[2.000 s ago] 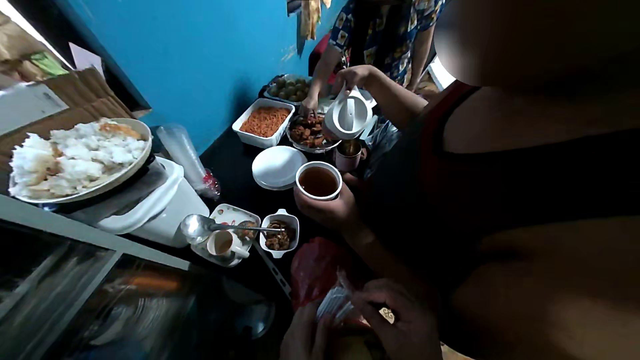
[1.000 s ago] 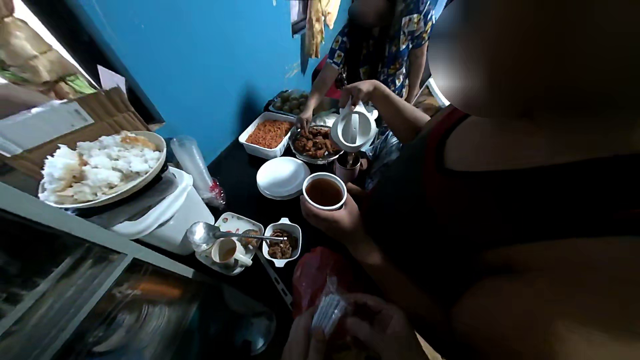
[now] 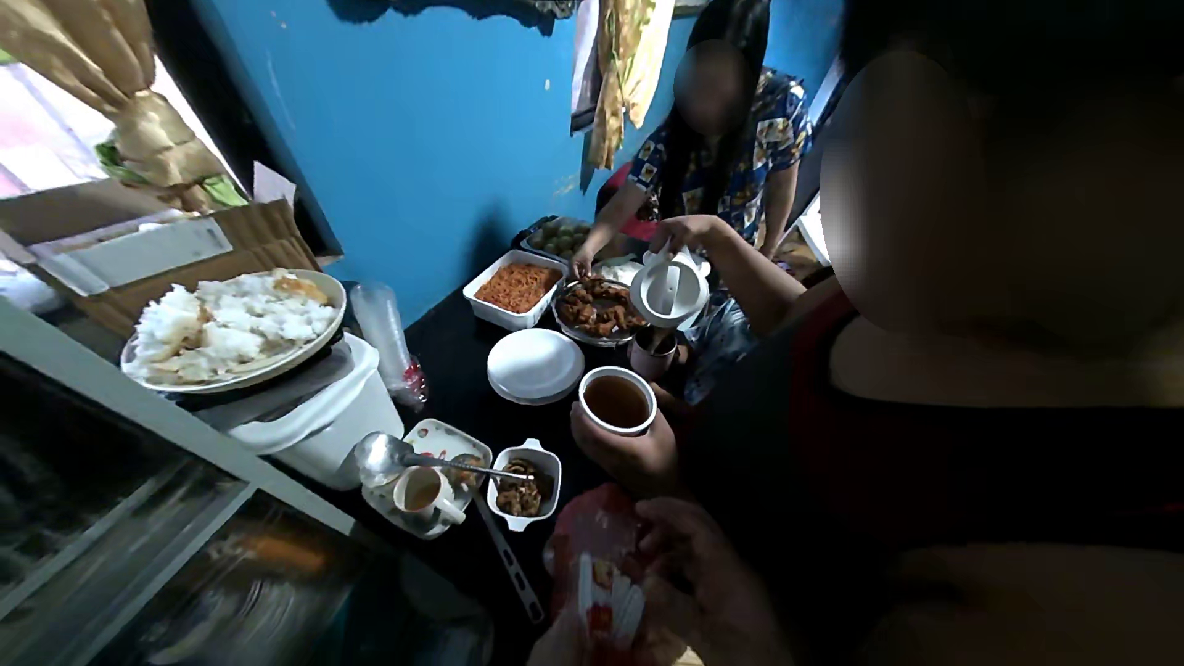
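Observation:
Low in the view, a red and clear plastic bag (image 3: 601, 546) lies between my hands, with white pieces showing through it. My left hand (image 3: 560, 638), partly cut off by the bottom edge, holds its lower side. The fingers of my right hand (image 3: 698, 573) pinch the upper right of the bag. Just above, another person's hand holds a white cup of brown liquid (image 3: 617, 401). A white pitcher (image 3: 668, 291) in a person's hand is tipped over a mug (image 3: 653, 353). A person in a patterned shirt reaches to a bowl of browned meat (image 3: 599, 310).
On the black table (image 3: 444, 370) stand a tub of orange food (image 3: 518, 289), white lids (image 3: 536, 363), a small dish of dark food (image 3: 524, 483), and a tray with a cup (image 3: 424, 492) and ladle (image 3: 384, 458). A rice plate (image 3: 236, 328) sits on a white container at left. A person's body fills the right.
The view has shifted, showing more of the wall and the people. The pitcher stays tipped over the mug, and my hands remain at the bag.

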